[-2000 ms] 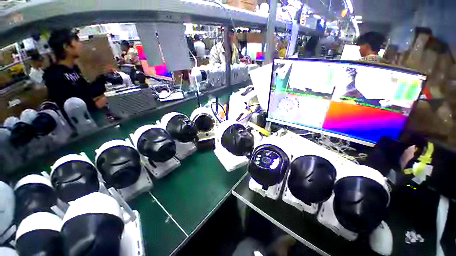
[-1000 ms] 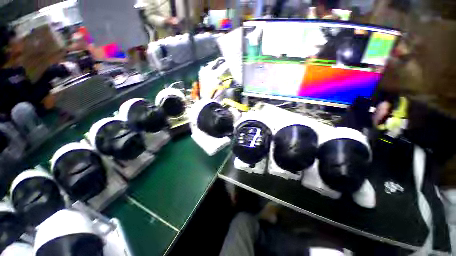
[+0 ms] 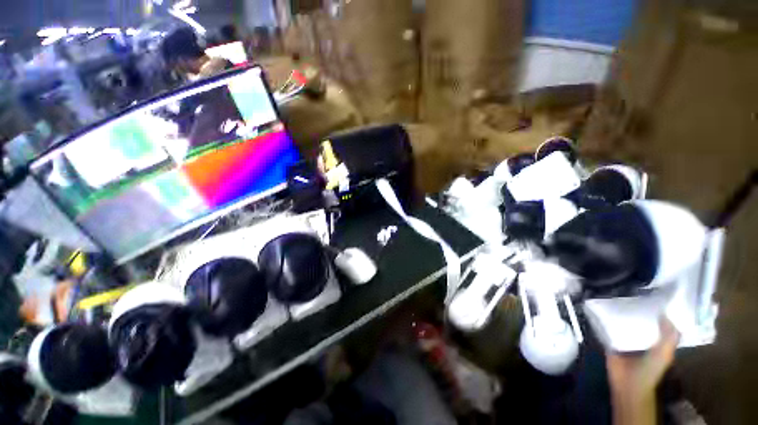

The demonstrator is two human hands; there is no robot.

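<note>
My right hand [image 3: 640, 373] is at the lower right, with its fingers at the white base of a large dome camera [image 3: 611, 245]. The camera has a white shell and a glossy black ball face and lies tilted over the pile at the right. The fingers' far side is hidden and blurred. More white-and-black dome cameras [image 3: 226, 295] stand in a row before the monitor [image 3: 166, 166]. My left hand is not clearly seen; a dim, blurred skin-toned patch shows below the bench edge.
Bare white housings with thin arms [image 3: 550, 340] hang at the pile's near side. A white mouse [image 3: 356, 265] lies right of the camera row. A black box [image 3: 366, 158] feeds a white strip [image 3: 420, 228] over the bench edge. Cartons stand behind; a person sits beyond the monitor.
The view has swung right, bringing the pile at the right into sight. My right hand has come into view at a large dome camera there.
</note>
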